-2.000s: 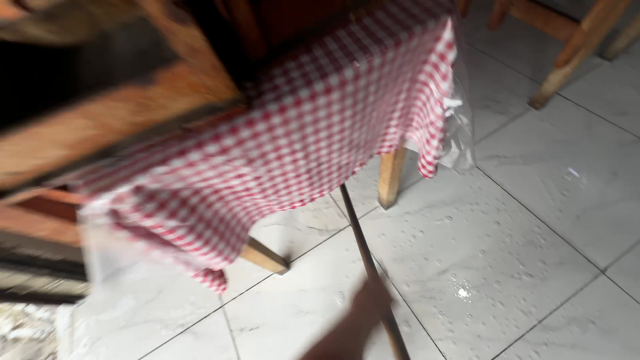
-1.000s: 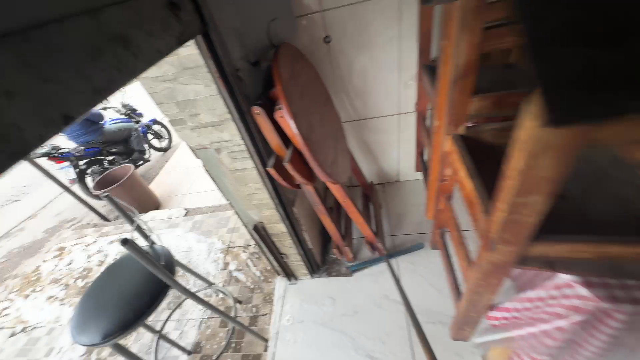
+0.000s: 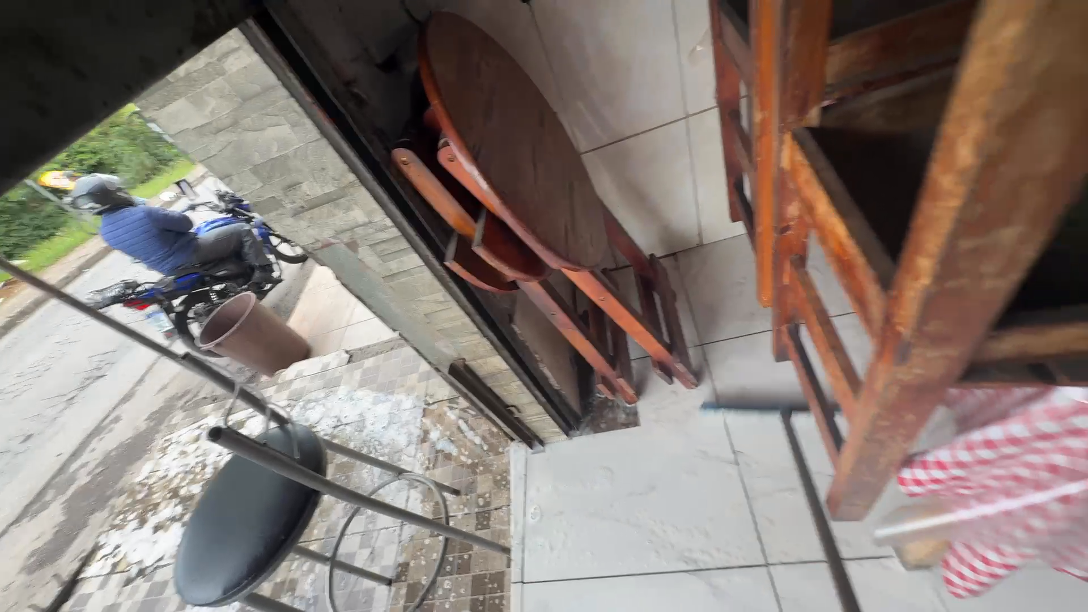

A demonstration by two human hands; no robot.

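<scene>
Neither of my hands shows in the head view now. A floor squeegee (image 3: 765, 408) has its blue blade on the white tiles, close to the legs of the wooden chairs (image 3: 943, 255). Its dark pole runs down and leaves the picture at the bottom edge, so whatever holds it is out of sight. Left of the blade, a folded round wooden table (image 3: 518, 144) leans against the tiled wall. A red-and-white checked cloth (image 3: 1011, 484) with clear plastic hangs at the lower right.
A bar stool with a black seat (image 3: 255, 510) stands on wet, foamy mosaic tiles beyond the door threshold. Farther out are a brown bin (image 3: 255, 334) and a helmeted person (image 3: 149, 234) on a blue motorcycle (image 3: 242, 229). A stone-clad wall (image 3: 323, 178) edges the doorway.
The view has swung from the cloth-covered furniture to the doorway. The hand seen on the pole two seconds ago is out of view. The squeegee blade has moved away from the folded table's feet, toward the chairs.
</scene>
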